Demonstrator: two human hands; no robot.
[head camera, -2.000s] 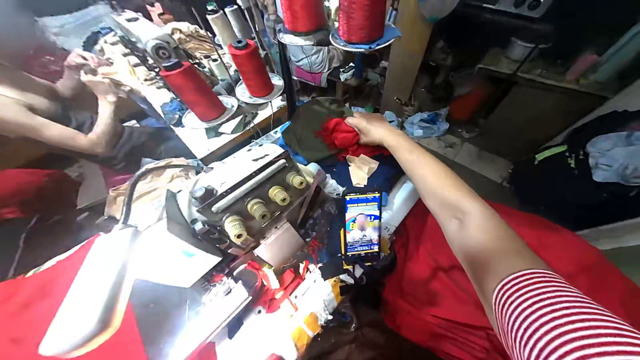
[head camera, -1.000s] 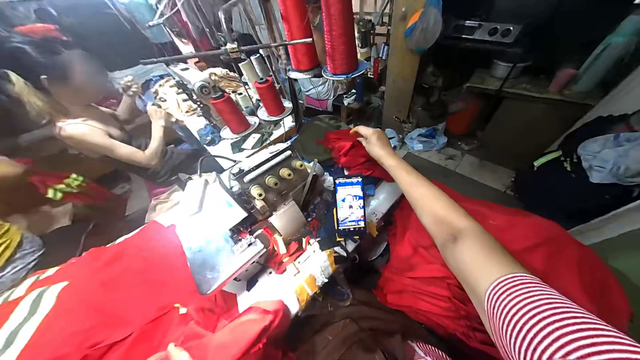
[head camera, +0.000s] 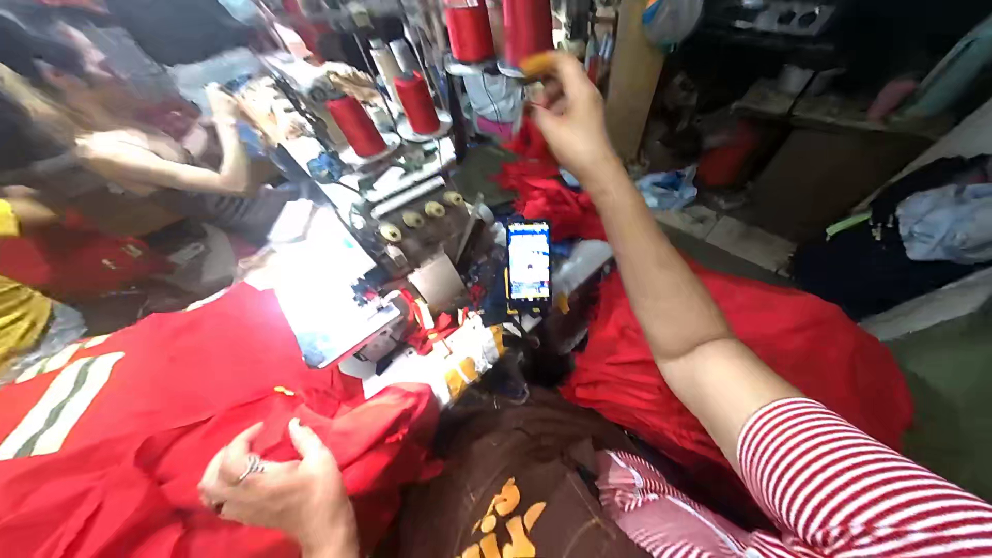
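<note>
My right hand (head camera: 570, 116) is raised in front of the large red thread cones (head camera: 470, 32), its fingers pinching a piece of red fabric (head camera: 542, 182) that hangs beneath. A small yellow-orange thing shows at the fingertips, too blurred to name. My left hand (head camera: 283, 484), wearing a ring, rests with fingers spread on a red garment (head camera: 194, 380) with pale reflective strips. Between the hands are a sewing machine (head camera: 418, 217) with several thread-tension dials and a lit phone (head camera: 528, 263) standing beside it. More red fabric (head camera: 736, 341) lies under my right arm.
Smaller red thread cones (head camera: 356, 124) stand behind the machine. At the left sits a person (head camera: 170, 159) with raised hands; another person's yellow sleeve (head camera: 23, 310) is at the edge. A wooden post (head camera: 635, 85) rises behind my right hand. Dark clothes (head camera: 876, 256) lie at the right.
My right hand has lifted from the red cloth pile behind the phone, drawing red fabric upward. My left hand has come into fuller view on the red garment.
</note>
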